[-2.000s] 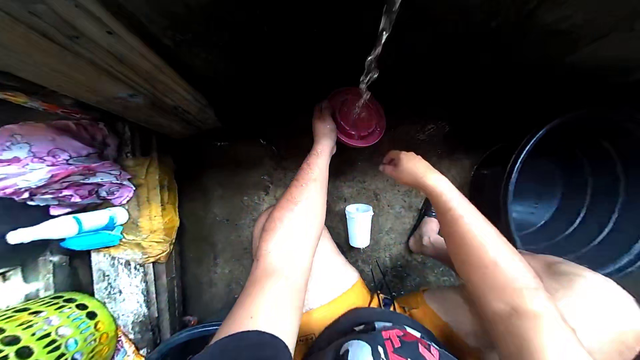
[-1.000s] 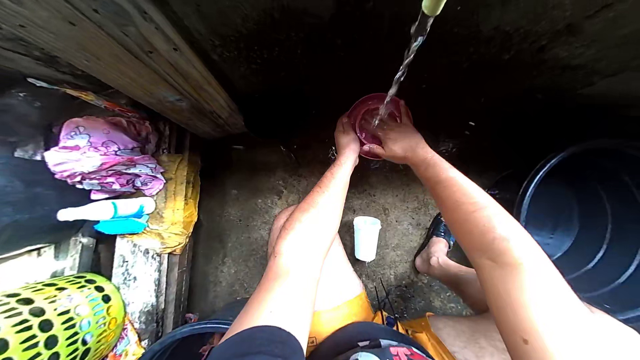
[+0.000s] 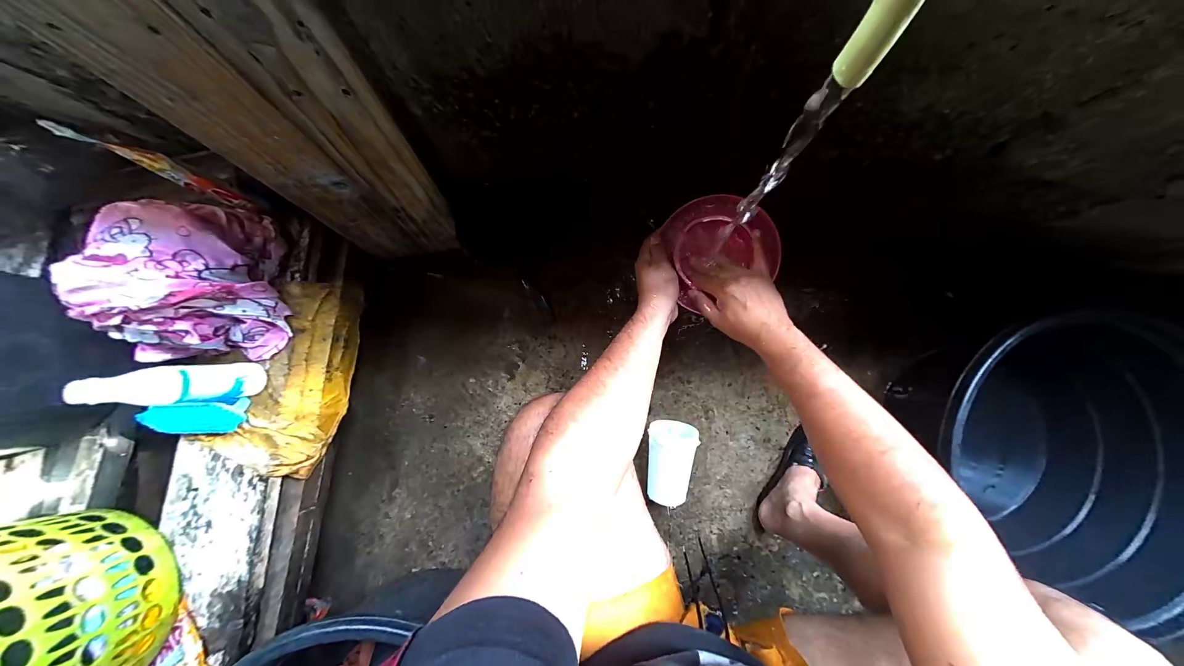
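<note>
A stream of water (image 3: 797, 143) falls from a pale green pipe (image 3: 874, 44) into a dark pink, round plastic bowl (image 3: 768, 242). My left hand (image 3: 656, 277) grips the bowl's left side, its fingertips partly hidden behind the rim. Inside the bowl, under the stream, lies my right hand (image 3: 743, 296), with its fingers against the wet inner surface. Below both hands, a white plastic cup (image 3: 672, 462) stands on the wet concrete floor between my legs.
A large black tub (image 3: 1064, 444) lies at the right. On the left are wooden boards (image 3: 305, 120), a bundled pink cloth (image 3: 180, 277), a white bottle (image 3: 166, 385), a blue brush-like item (image 3: 192, 417), yellow sacking (image 3: 314, 370) and a green perforated basket (image 3: 88, 587). Another tub's rim (image 3: 328, 631) shows at the bottom.
Two seconds ago my right hand was apart from the bowl; by one second ago it had reached it, and it is now inside. More of the pipe has come into view.
</note>
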